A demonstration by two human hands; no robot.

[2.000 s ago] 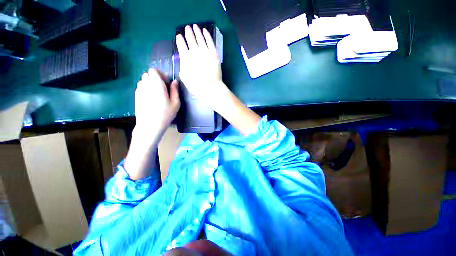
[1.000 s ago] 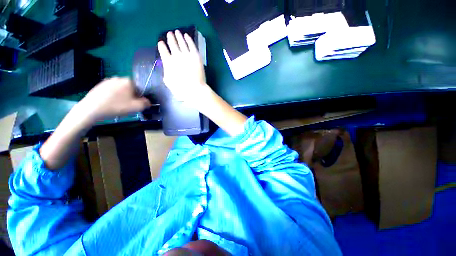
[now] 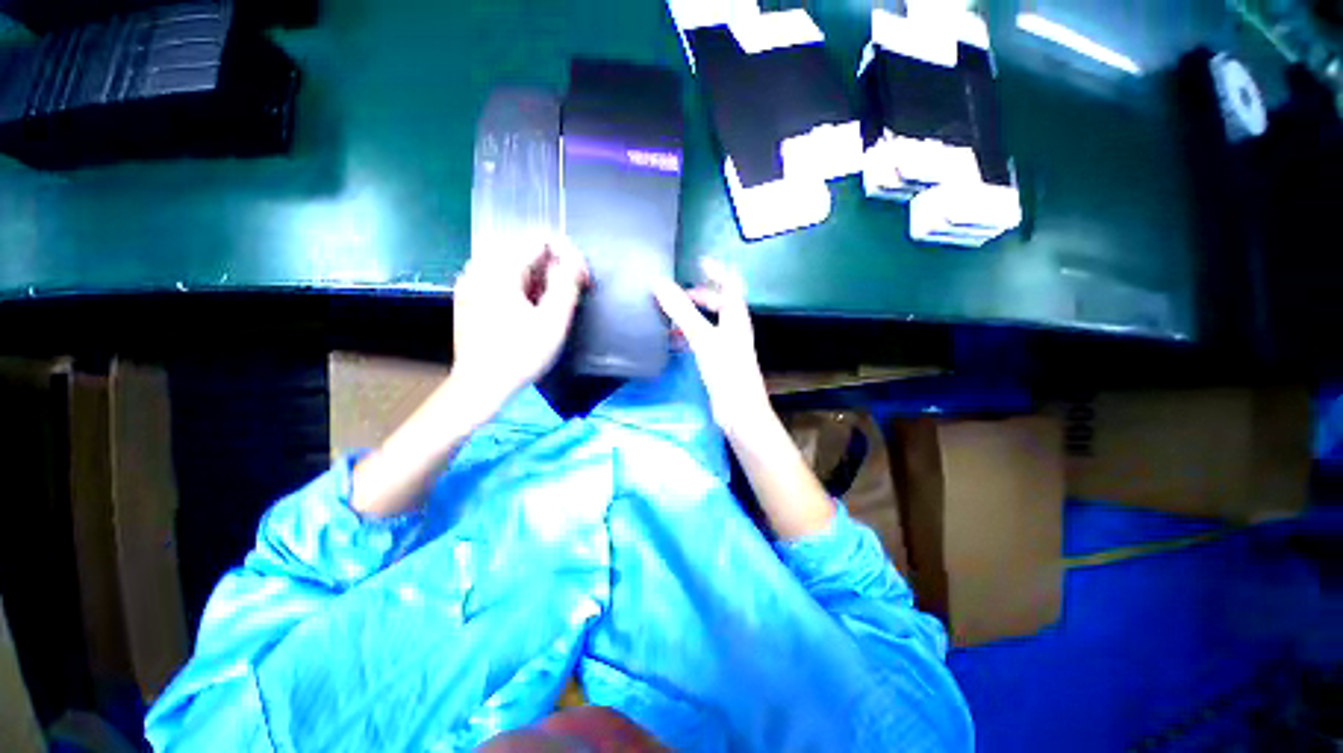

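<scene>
A smooth black box with a purple stripe [image 3: 623,206] lies lengthwise in front of me, its near end out over the bench edge. A glossy, streaked dark piece [image 3: 516,169] lies beside it on the left. My left hand [image 3: 504,327] is at the box's left side with curled fingers; whether it grips anything is hidden. My right hand [image 3: 722,341] is at the right side, fingers apart, thumb at the box's edge, with no hold on it visible.
A black carton blank with white flaps [image 3: 781,111] and a stack of blanks [image 3: 943,111] lie right of the box. Ribbed black rows [image 3: 133,81] stand far left. A dark object with a white ring [image 3: 1237,97] is far right. Brown cartons [image 3: 984,515] stand below the bench.
The view has shifted to the right. My right hand has come off the box's top to its right side, baring the purple stripe. My left hand has come back in from the left.
</scene>
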